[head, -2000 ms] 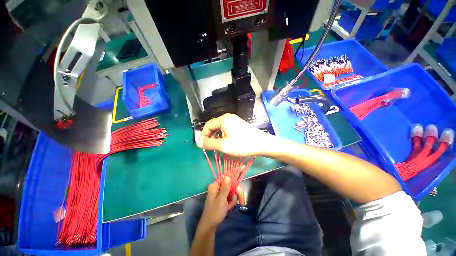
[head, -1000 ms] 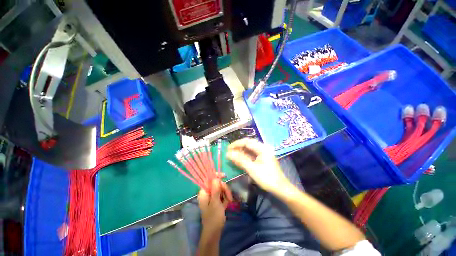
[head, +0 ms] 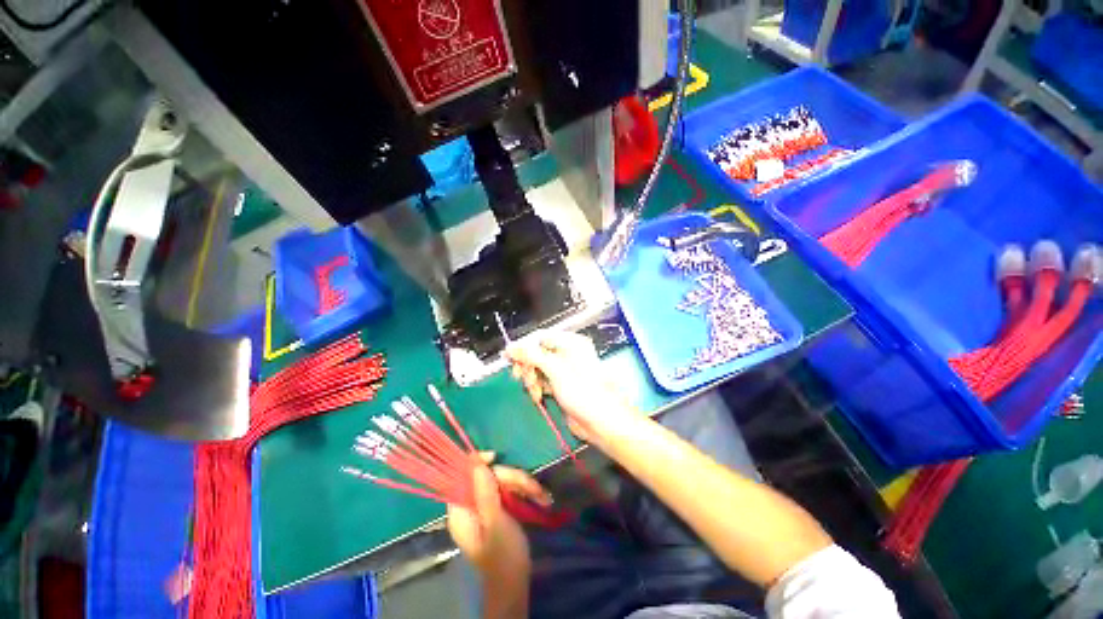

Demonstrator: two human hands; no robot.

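Note:
My left hand (head: 490, 520) holds a fan of red wires (head: 417, 453) with silver terminals on their tips, over the front edge of the green bench. My right hand (head: 562, 377) pinches one red wire (head: 554, 423) near its tip, at the front of the black crimping die (head: 508, 284). The wire's bright tip points at the die; whether it touches is unclear. The crimping press (head: 363, 109) stands above the die. A light blue terminal tray (head: 659, 324) with a heap of small terminals sits right of the die.
A blue bin (head: 895, 317) at right holds capped red bundles. Another blue bin (head: 714, 125) lies behind it. A small blue box (head: 300, 296) is at back left. Loose red wires (head: 224, 520) hang into the left bin (head: 139, 520). A grey curved plate (head: 182, 387) and a flexible metal hose (head: 663, 145) stand nearby.
My right hand has moved left and up to the die with a single wire. My left hand's fan has moved down and left and tilted left. The camera view has shifted slightly.

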